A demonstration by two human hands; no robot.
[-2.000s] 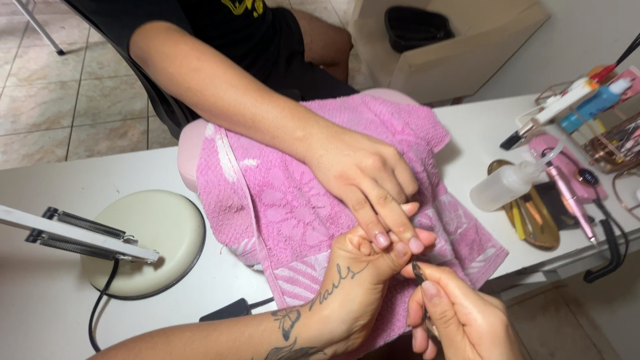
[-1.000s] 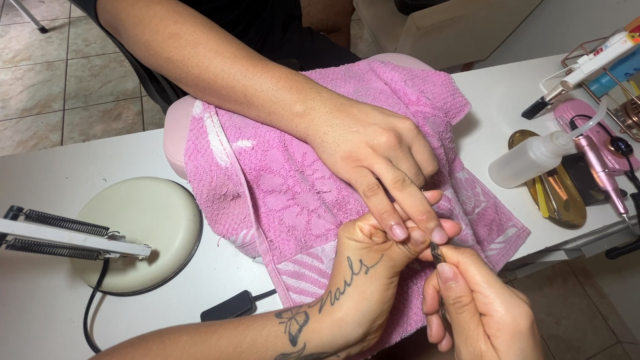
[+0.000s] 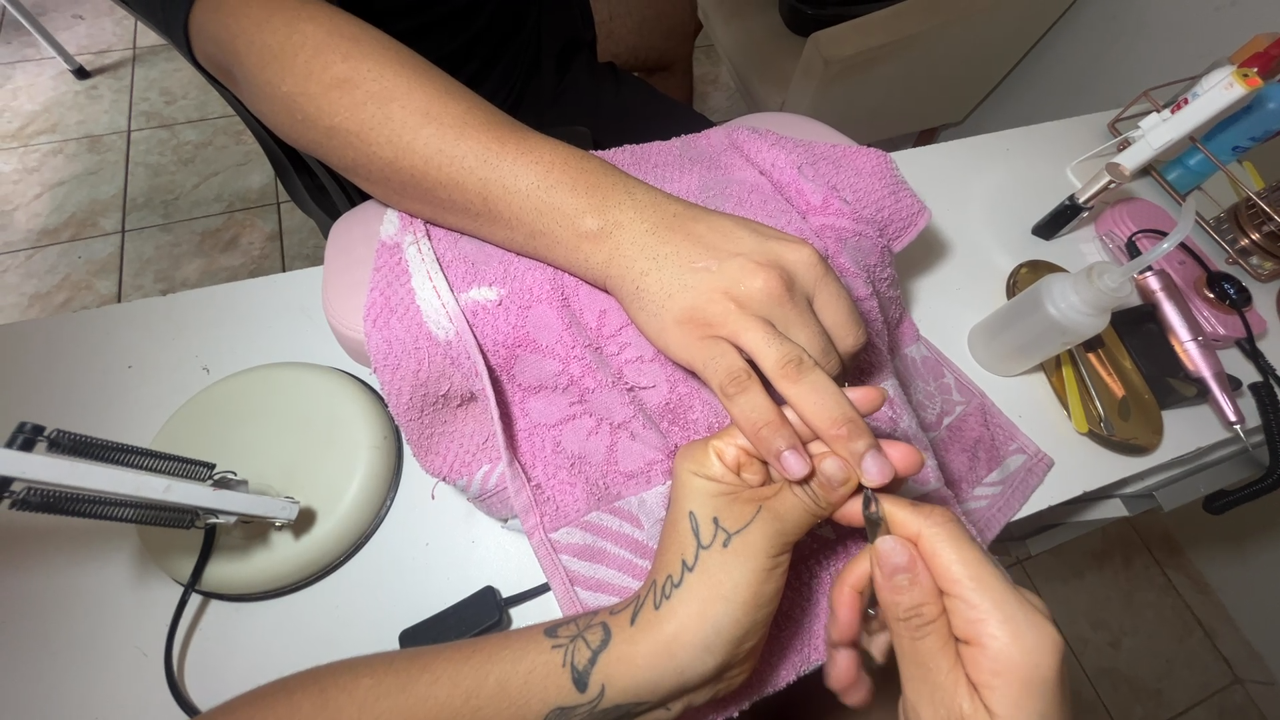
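My left hand [image 3: 770, 500], with a tattooed wrist, grips the fingers of another person's hand [image 3: 760, 300] from below, its thumb beside a fingertip. In my right hand [image 3: 930, 610] is a small dark metal nail tool [image 3: 873, 515], probably a cuticle nipper, pinched between thumb and fingers. Its tip touches or nearly touches the nail edge of the held finger; the exact contact is too small to tell. Under the person's hand a pink towel [image 3: 580, 370] covers a pink padded armrest [image 3: 345, 285].
On the white table [image 3: 70, 370] stand a round lamp base [image 3: 270, 470] at left, and at right a plastic squeeze bottle [image 3: 1045, 320], a gold tray [image 3: 1135, 410] with small tools, a pink nail drill handpiece [image 3: 1190, 345] and a wire rack [image 3: 1215, 215]. A black cable piece [image 3: 455, 620] lies near my left forearm.
The view has come somewhat closer. Both my hands stay at the person's fingers, with the metal tool still in my right hand at the nail.
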